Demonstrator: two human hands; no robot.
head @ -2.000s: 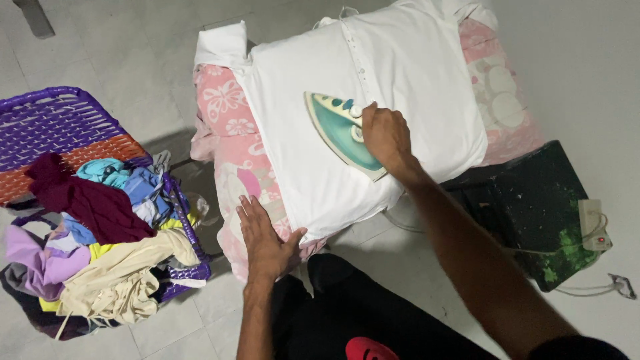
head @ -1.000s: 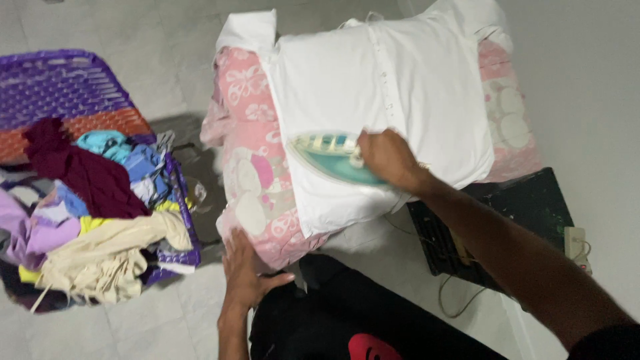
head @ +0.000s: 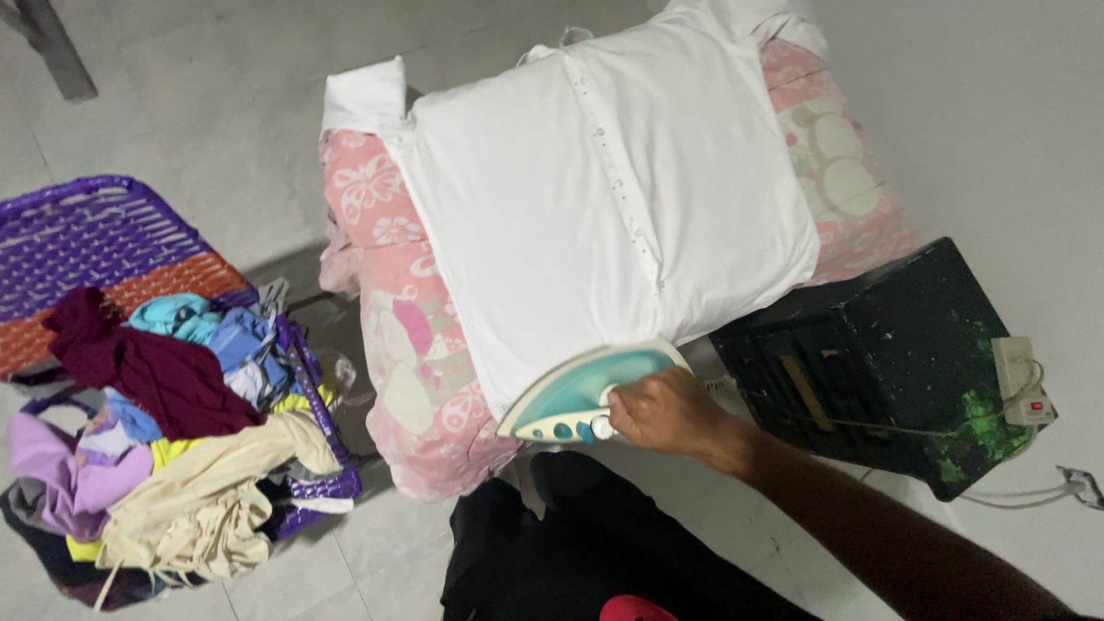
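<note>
My right hand (head: 668, 414) grips the handle of a teal and cream electric iron (head: 586, 388). The iron lies on the near edge of a white buttoned shirt (head: 517, 207), its pointed end toward the lower left. The shirt is spread over a board or table padded with pink butterfly-print cloth (head: 414, 345), which shows at both sides. A row of small buttons or snaps runs down the shirt's middle. My left hand is out of the frame.
On the left, a purple and orange woven chair (head: 103, 233) holds a heap of mixed clothes (head: 190, 388). At the right stands a dark, paint-worn box (head: 897, 345) bearing a power strip (head: 1022, 379) with cords. My black-clad legs (head: 569, 535) are close to the padded surface.
My right hand has moved the iron from the shirt's lower left area down to its near edge. My left hand, earlier at the pink cloth's near corner, has left the view.
</note>
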